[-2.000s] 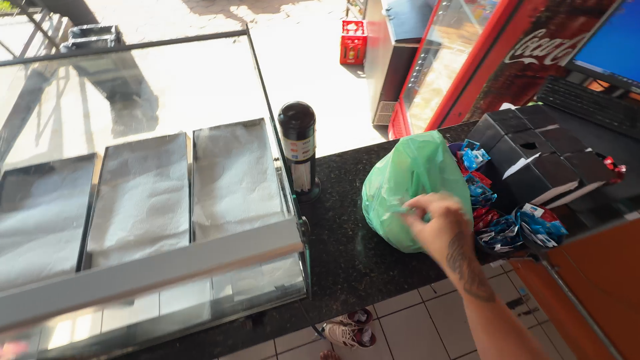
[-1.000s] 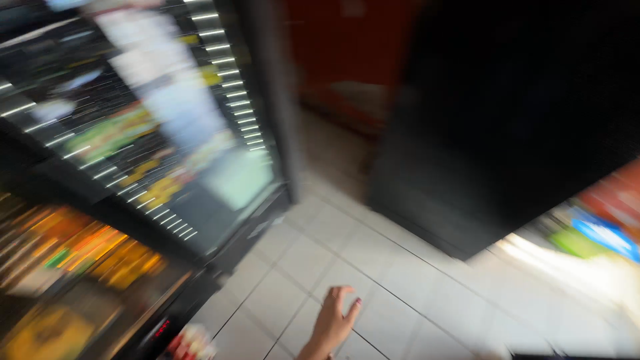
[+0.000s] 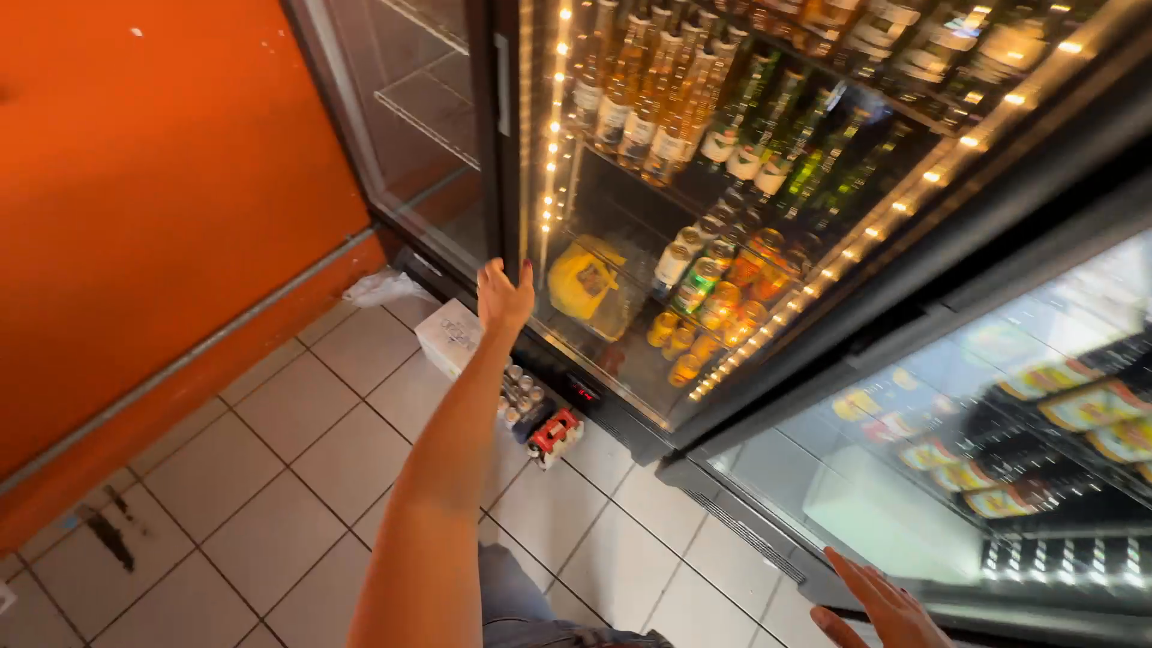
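My left hand (image 3: 505, 295) reaches out near the lower frame of a glass-door drinks fridge (image 3: 621, 418), its fingers apart and nothing in it; whether it touches the door cannot be told. Behind the glass lie a yellow plastic bag (image 3: 585, 279), drink cans (image 3: 702, 283) and rows of glass bottles (image 3: 657, 108). At the bottom right my right hand (image 3: 877, 598) is spread and holds nothing, close to the base of a second glass-door fridge (image 3: 756, 531). Below my left arm, a white box (image 3: 450, 337) and a red-and-white pack (image 3: 555, 437) stand on the floor.
An orange wall (image 3: 162, 180) rises on the left. A crumpled white plastic bag (image 3: 385, 288) lies at its foot. Packed cans (image 3: 522, 396) stand along the fridge base. A dark stain marks the tiled floor (image 3: 261, 468). My legs show at the bottom.
The view has swung from the counter with a green plastic bag to the fridges. The hand that touched that bag two seconds ago is off it. Both hands now show, in front of the fridges.
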